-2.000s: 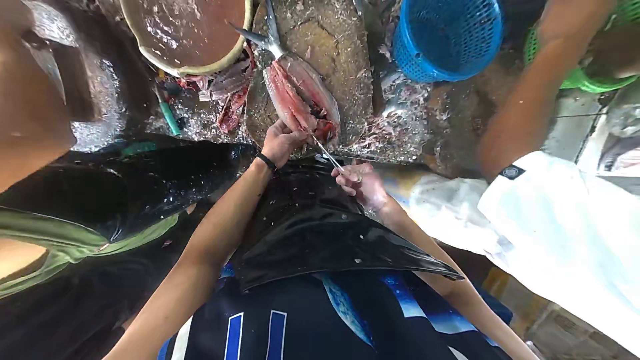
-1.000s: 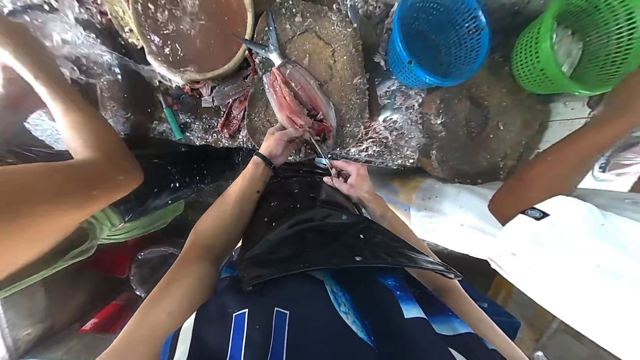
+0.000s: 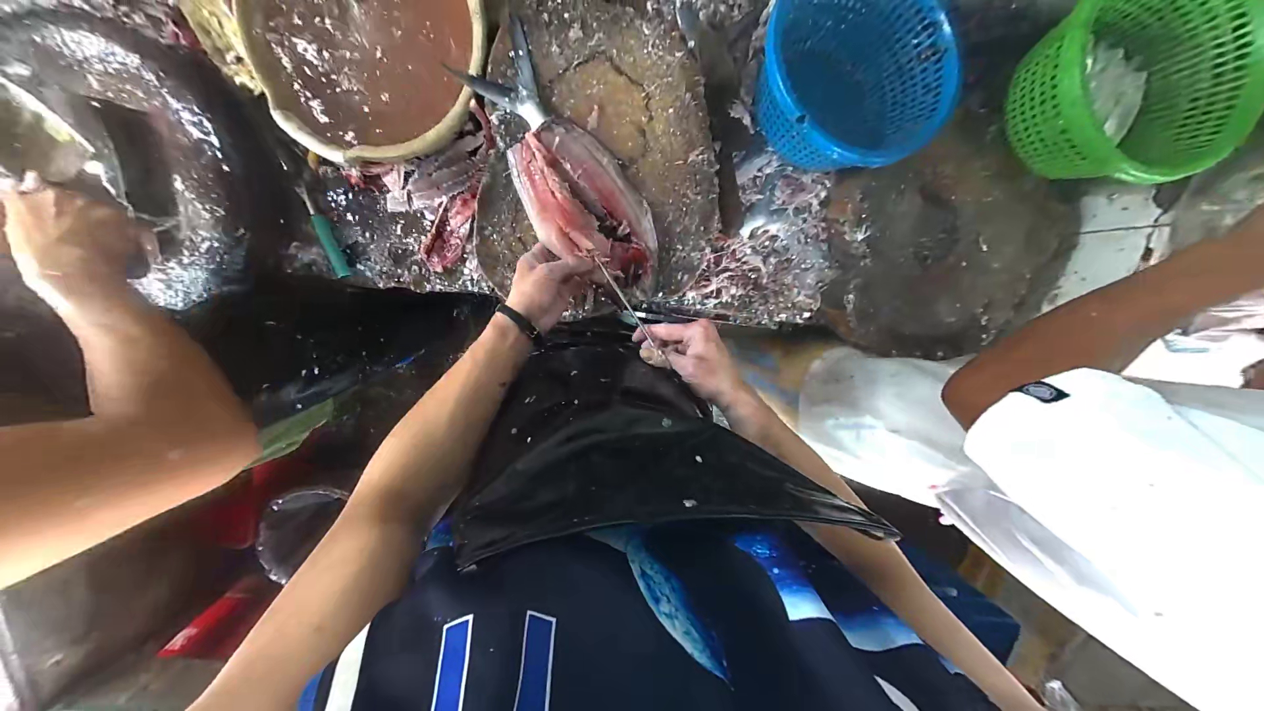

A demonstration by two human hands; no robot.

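Observation:
A gutted, split-open fish [image 3: 583, 197] lies on a round wooden chopping block [image 3: 681, 148], its forked tail toward the top and pink flesh showing. My left hand [image 3: 545, 286], with a black band on the wrist, grips the fish's near end. In my right hand [image 3: 691, 355] is a thin metal tool [image 3: 620, 293], whose tip touches the flesh beside my left fingers; its exact kind cannot be told. A dark blade-like thing [image 3: 657, 317] lies at the block's near edge, close to my right fingers.
A basin of reddish water [image 3: 360, 69] stands at upper left, fish scraps [image 3: 454, 212] beside it. A green handle [image 3: 330, 245] lies left. Blue [image 3: 859, 89] and green [image 3: 1062, 109] plastic baskets stand at right, behind another block [image 3: 938, 257]. Co-workers' arms reach in on both sides.
The co-worker's arm at left has moved about, and the arm at right has moved off the green basket. My hands stay at the fish's near end.

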